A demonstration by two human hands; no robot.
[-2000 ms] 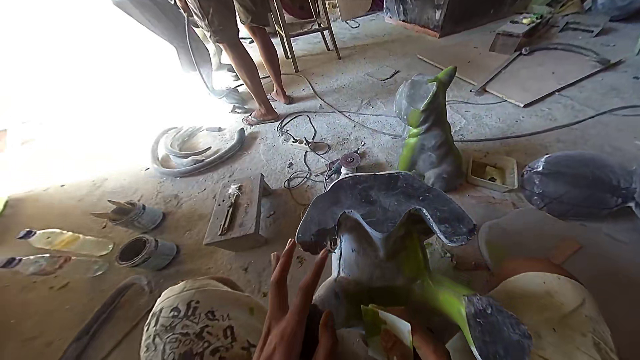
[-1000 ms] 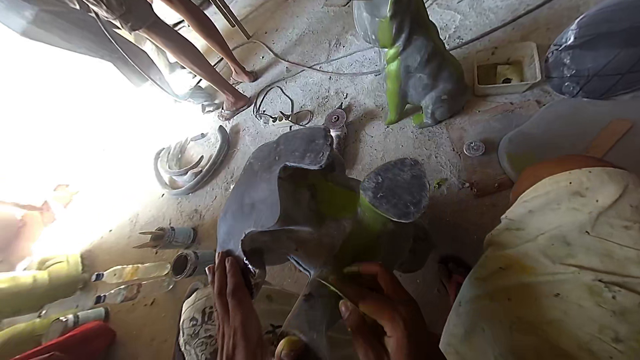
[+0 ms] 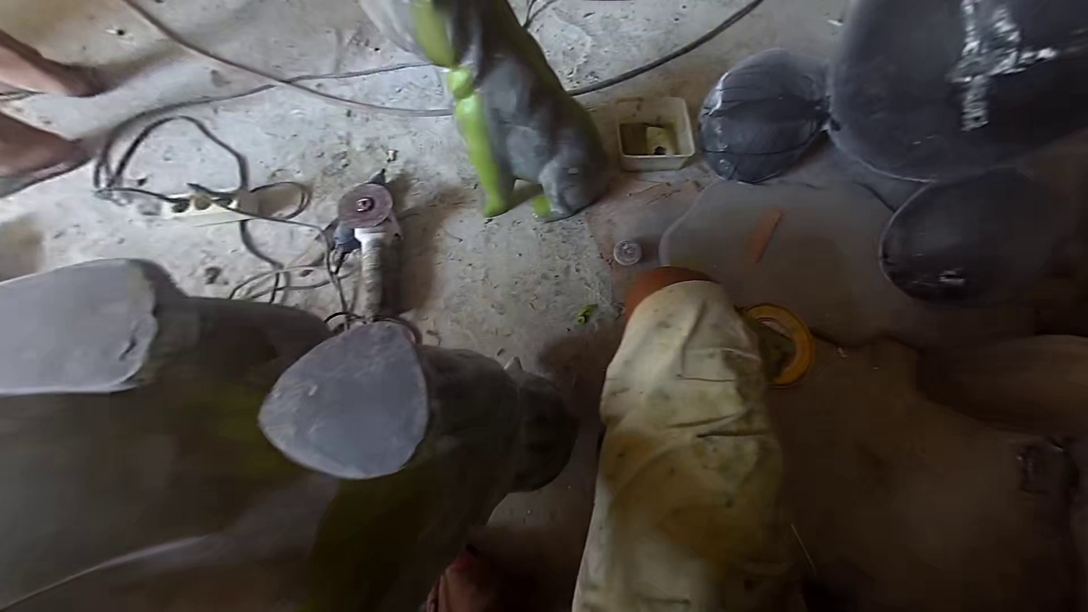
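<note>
Neither my left hand nor my right hand shows in the frame of now. A large grey and green molded figure (image 3: 212,476) fills the lower left, blurred in part. One of its flat grey ends (image 3: 348,404) faces up near the middle, and another flat grey piece (image 3: 72,327) lies at the left edge. My knee in stained pale trousers (image 3: 688,425) is right of the figure. Beyond it, an angle grinder (image 3: 370,246) with a worn disc lies on the concrete floor. A second grey and green animal figure (image 3: 535,110) stands at the top centre.
A power strip (image 3: 212,206) with tangled cords lies left of the grinder. A square plastic container (image 3: 654,136) sits beside dark rounded forms (image 3: 765,115). A roll of yellow tape (image 3: 782,344) is by my knee. Another person's bare feet (image 3: 38,144) show at the left edge.
The view has swung to the right and down. Both hands, earlier at the figure in front of me, are out of view.
</note>
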